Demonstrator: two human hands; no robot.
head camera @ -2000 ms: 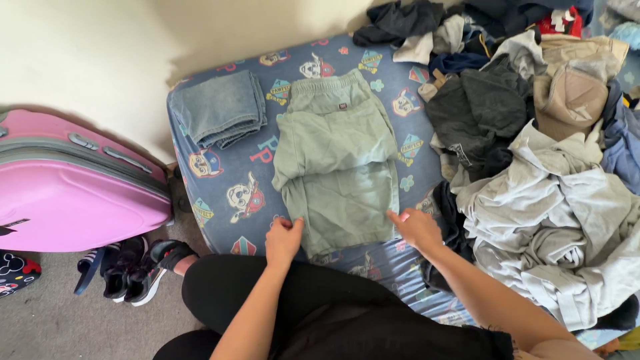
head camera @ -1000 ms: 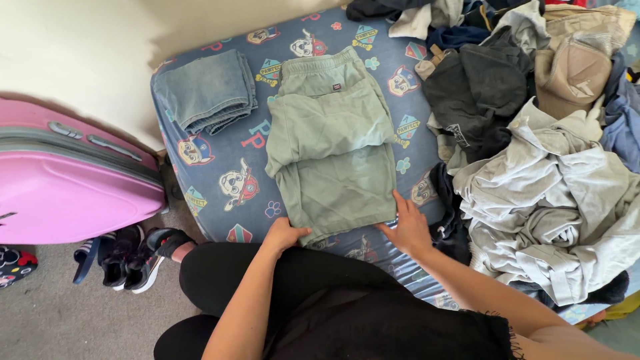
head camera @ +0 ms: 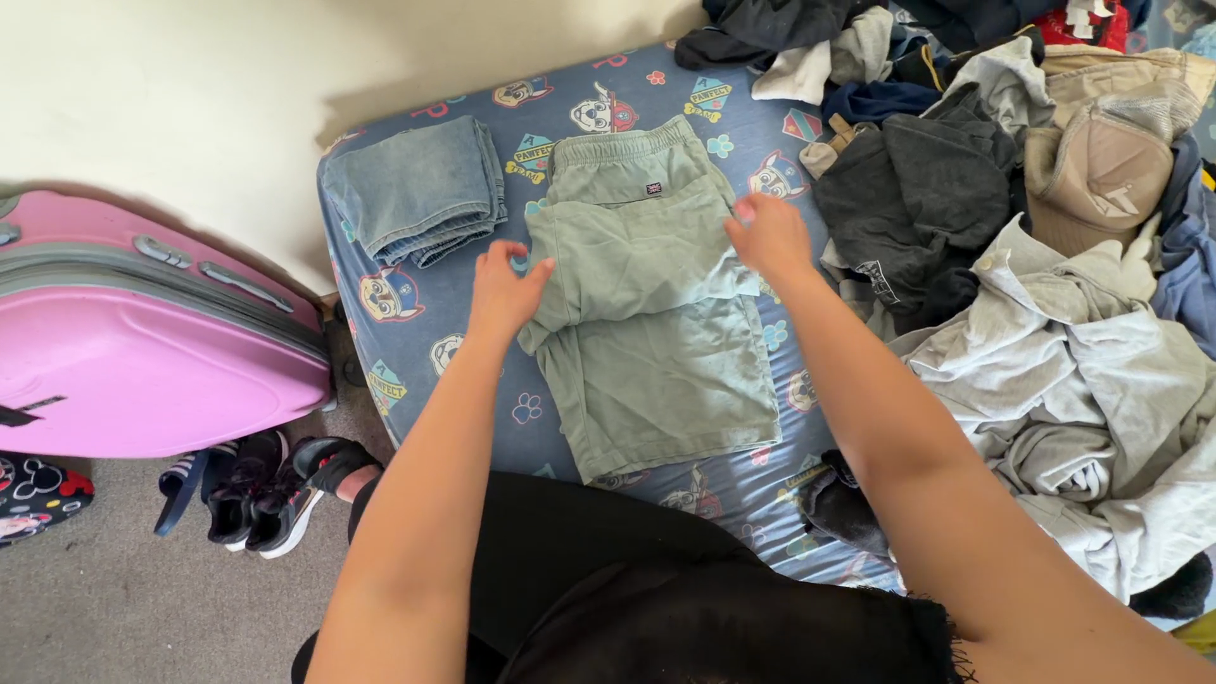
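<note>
Pale green shorts (head camera: 655, 313) with an elastic waistband lie on a mattress with a blue cartoon-print sheet (head camera: 503, 380), the waistband towards the wall and a fold across the middle. My left hand (head camera: 510, 285) is at their left edge, thumb and fingers apart. At the right edge, near the pocket, is my right hand (head camera: 768, 233); its thumb and forefinger are close together, and whether they pinch cloth cannot be told. Left of the shorts sits a folded pair of blue denim (head camera: 418, 190).
A heap of clothes with a grey garment (head camera: 1092, 380), a dark garment (head camera: 912, 190) and a beige cap (head camera: 1097, 176) covers the right side. A pink suitcase (head camera: 142, 351) stands at the left by the wall (head camera: 161, 85). Shoes (head camera: 261, 503) lie on the carpet.
Both hands have moved from the lower end of the green shorts up along their sides, towards the waistband. The shorts stay folded across the middle.
</note>
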